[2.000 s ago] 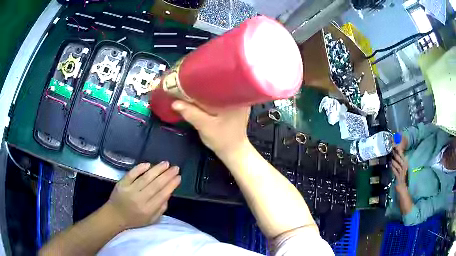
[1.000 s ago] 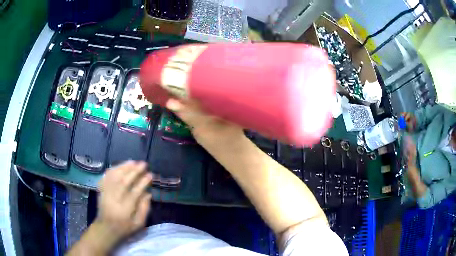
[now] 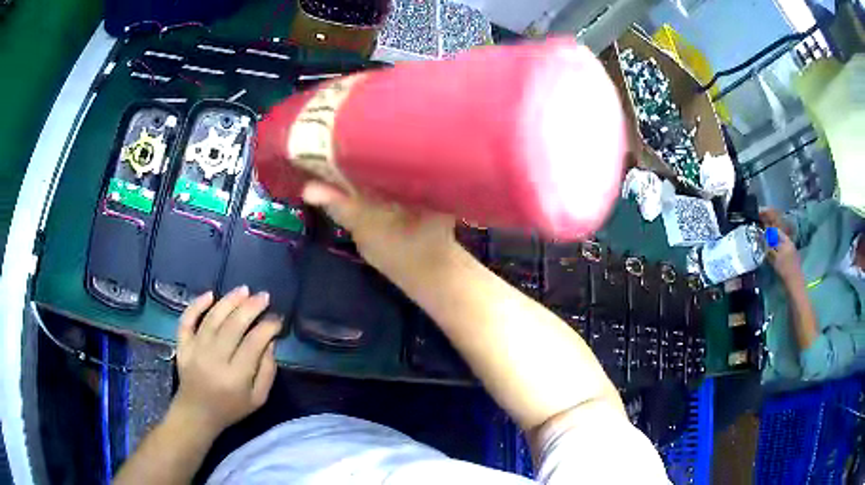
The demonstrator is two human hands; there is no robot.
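Note:
My right hand [image 3: 389, 227] holds a large red bottle [image 3: 436, 137], tilted with its base towards the camera's right. Its tip end is over the third housing from the left, and the bottle hides that housing's upper part. My left hand [image 3: 228, 350] rests its fingers on the lower end of the third housing [image 3: 261, 267] and holds nothing. The first housing [image 3: 119, 242] shows a gold star-shaped plate [image 3: 145, 153] and a green board. The second housing [image 3: 188, 248] shows a silver plate [image 3: 213, 153]. A fourth black housing [image 3: 337, 298] lies beside them.
More black housings [image 3: 612, 317] with brass rings stand in a row to the right. White screw trays [image 3: 408, 33] and a small box [image 3: 337, 24] are behind. A cardboard box of parts [image 3: 664, 118] is back right. A person [image 3: 820, 294] at right holds a clear bottle [image 3: 730, 256].
The red bottle has moved left, from over the fourth housing to over the third. My left hand has settled on the third housing's lower end. The camera view has shifted slightly.

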